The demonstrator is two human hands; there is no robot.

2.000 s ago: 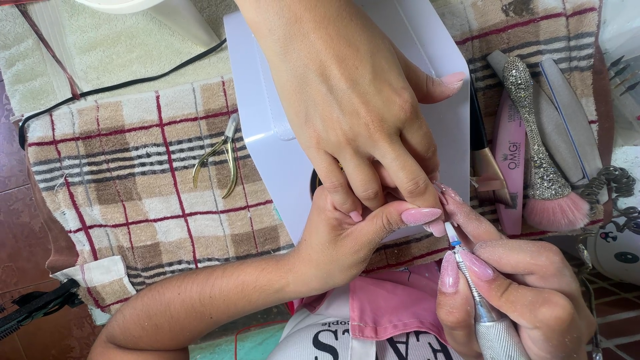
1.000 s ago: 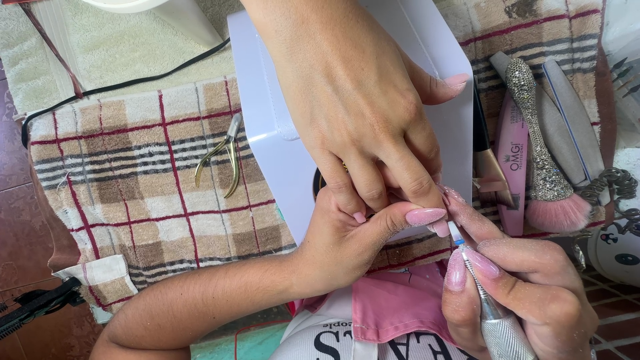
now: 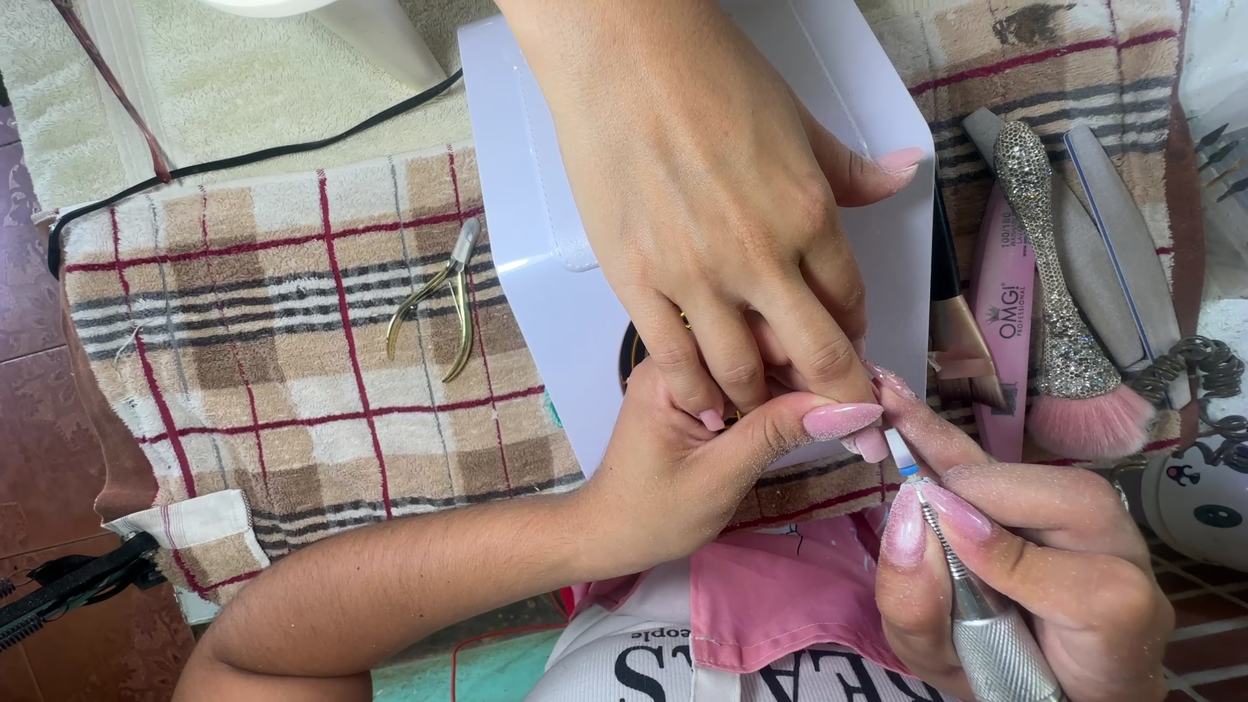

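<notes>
My left hand (image 3: 702,458) grips a finger of another person's hand (image 3: 712,214), which reaches in from the top over a white plastic nail-dust collector (image 3: 546,322). My left thumb lies beside that finger's pink nail (image 3: 868,444). In my right hand (image 3: 1033,556) is a silver nail drill handpiece (image 3: 994,634), held like a pen. Its white bit (image 3: 899,453) with a blue band is at the edge of the pink nail; whether it touches cannot be told. Fine pale dust covers my fingers.
Gold-handled cuticle nippers (image 3: 439,302) lie on a plaid towel (image 3: 292,390) at the left. On the right are a pink nail file (image 3: 1004,322), grey files (image 3: 1121,244), a glittery-handled pink brush (image 3: 1053,283) and a flat brush (image 3: 965,361). A black cord (image 3: 283,151) crosses the towels at upper left.
</notes>
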